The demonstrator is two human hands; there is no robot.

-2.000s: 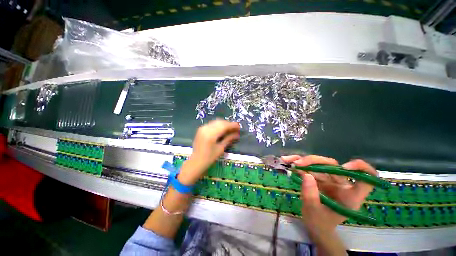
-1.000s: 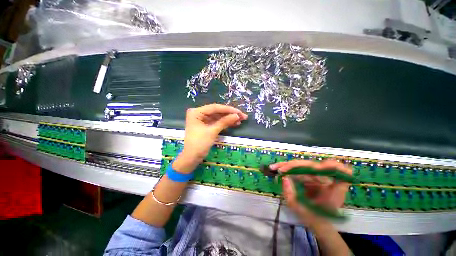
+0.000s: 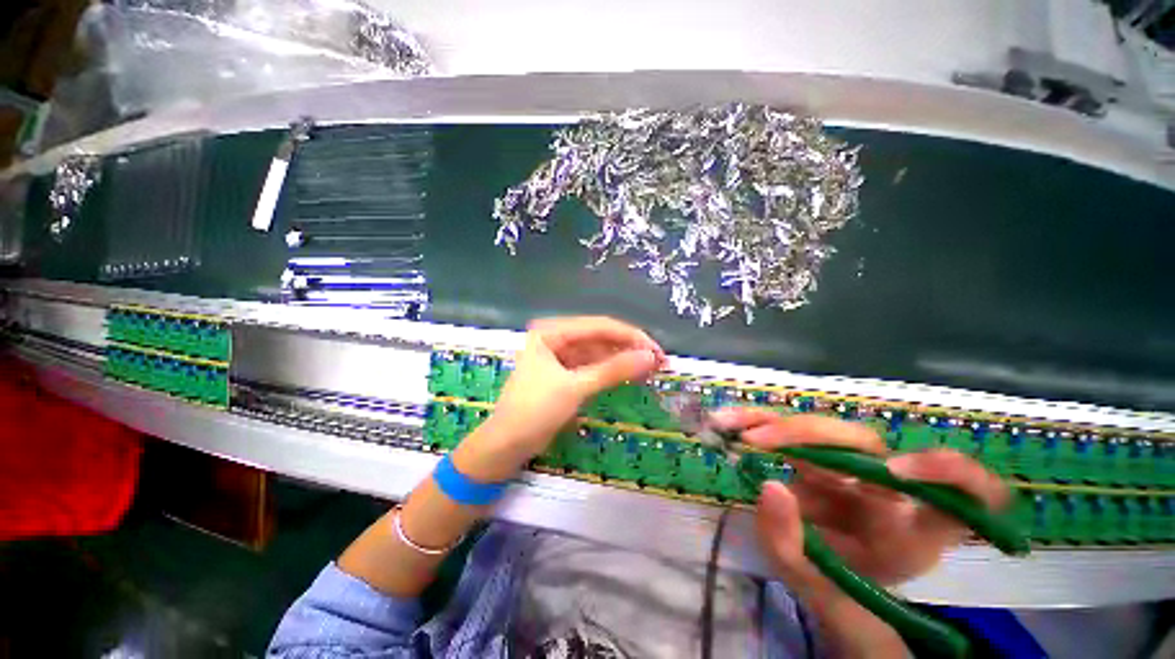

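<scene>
My right hand [image 3: 863,496] holds green-handled pliers [image 3: 876,479], handles spread, over the circuit board panels [image 3: 619,453]. The pliers' grey jaws are blurred and point left towards my left fingertips. My left hand [image 3: 567,386] is over the upper row of the panels, thumb and forefinger pinched together. Whether a small part is between the fingertips is too small to tell. A blue strap [image 3: 467,483] is on my left wrist. A glittering heap of small metal parts [image 3: 722,193] lies on the dark green surface beyond the panels.
A lined rack [image 3: 358,213] and a white stick-shaped tool [image 3: 271,193] lie left of the heap. Another panel [image 3: 168,354] sits further left on the metal rails [image 3: 335,418]. A clear plastic bag [image 3: 206,58] is at the far left back. Red fabric [image 3: 65,451] shows at the left edge.
My left hand has moved from near the heap's lower edge, right and down over the panels. The pliers stay over the panels, with their jaws now close to my left fingertips.
</scene>
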